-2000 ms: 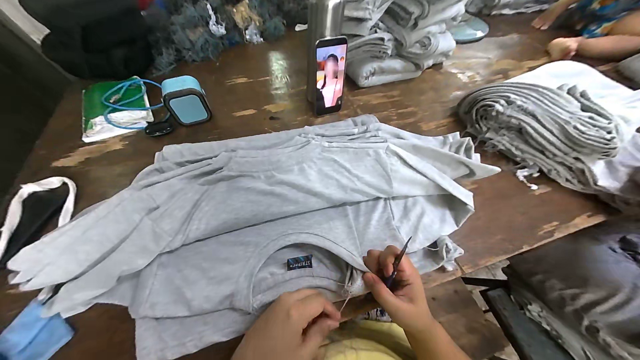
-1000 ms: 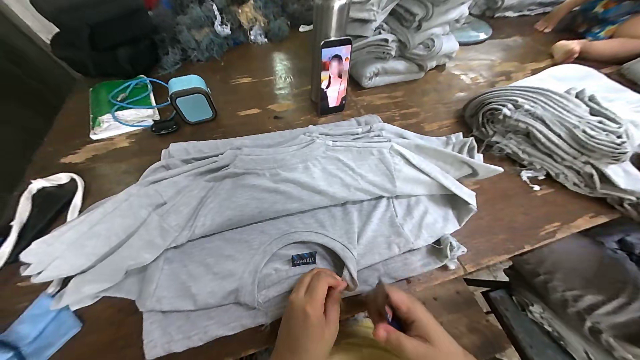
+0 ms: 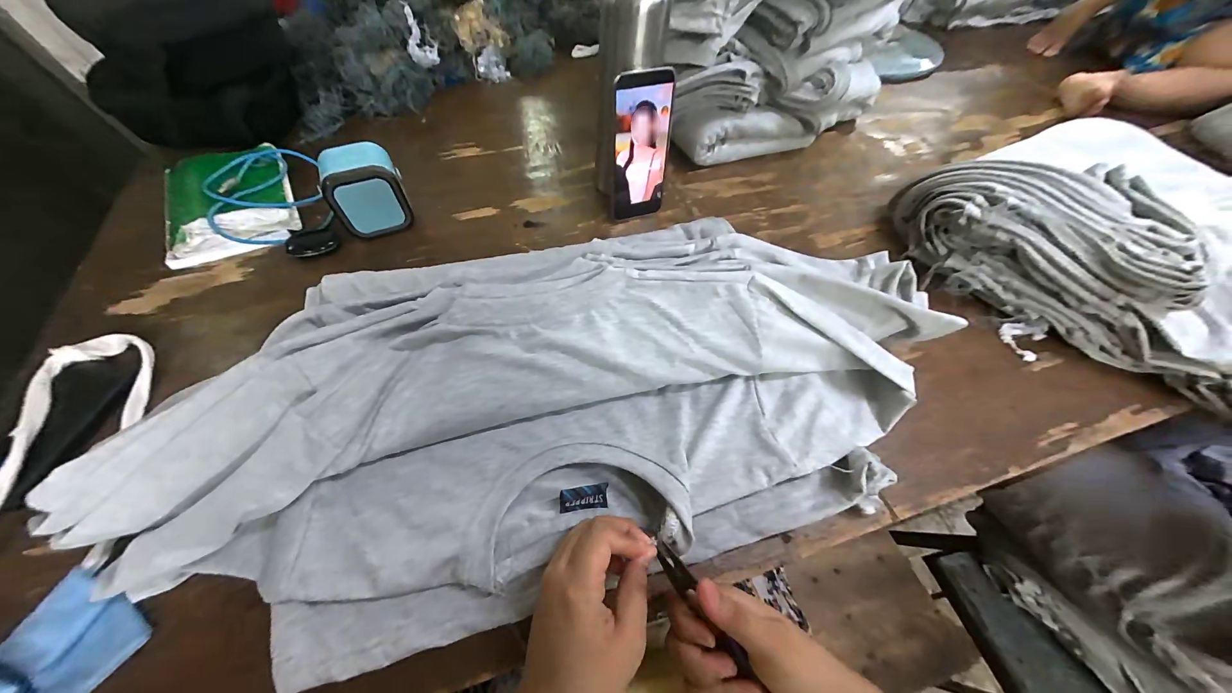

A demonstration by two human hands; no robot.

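Several light grey T-shirts (image 3: 577, 356) lie overlapped on the wooden table, the nearest with its round neckline (image 3: 577, 462) toward me and a dark woven label (image 3: 583, 498) inside it. At the right of that neckline my left hand (image 3: 597, 597) pinches a small bit of thread or seam between thumb and fingertips. My right hand (image 3: 731, 630) holds small dark thread snips (image 3: 685, 577), their tips touching or very near the left fingertips. Whether the blades are apart is too small to tell.
A smartphone (image 3: 643, 144) leans on a metal bottle (image 3: 635, 34). Folded grey cloth (image 3: 1059, 231) lies at right, more (image 3: 760, 87) behind. A blue speaker-like device (image 3: 366, 192) and cable sit at back left, a blue cloth mask (image 3: 72, 630) at front left. Another person's feet (image 3: 1088, 94) rest at top right.
The snips, lowered and blurred a second ago, now point at my left fingertips. Two seconds ago they pointed upward in my right hand beside the neckline. The shirts lie much as before.
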